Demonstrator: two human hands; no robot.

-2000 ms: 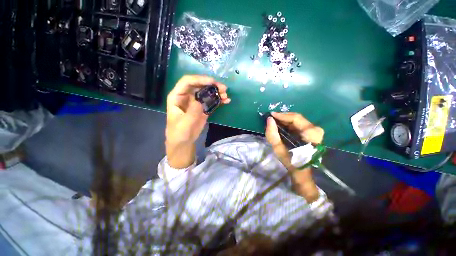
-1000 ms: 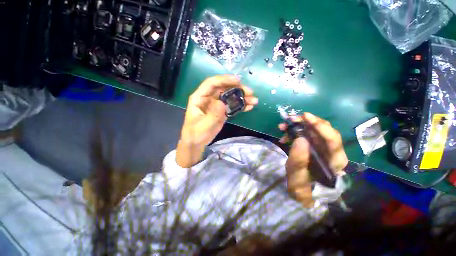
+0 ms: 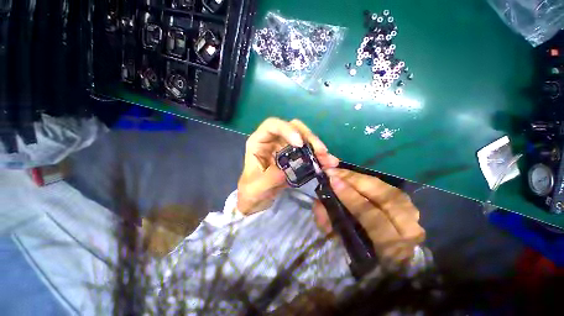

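My left hand holds a black rounded-square watch case with a metallic inside, its open face up, off the bench edge above my lap. My right hand grips a thick black dispensing syringe. The syringe's front end is at the case's right rim, close to my left fingertips; whether it touches cannot be told. The syringe's rear end is lost in dark blur. A blister tray holds similar cases in square pockets at the upper left; one pocket near its corner is empty.
On the green bench lie a bag of small parts, a pile of tiny rings, a small pale cluster and a whitish pad. A black controller with a gauge stands right. Crumpled plastic lies upper right.
My right hand has brought the syringe from beside the pale cluster down and left to the case. My left hand and the case are lower in view. The bench items have shifted right in view.
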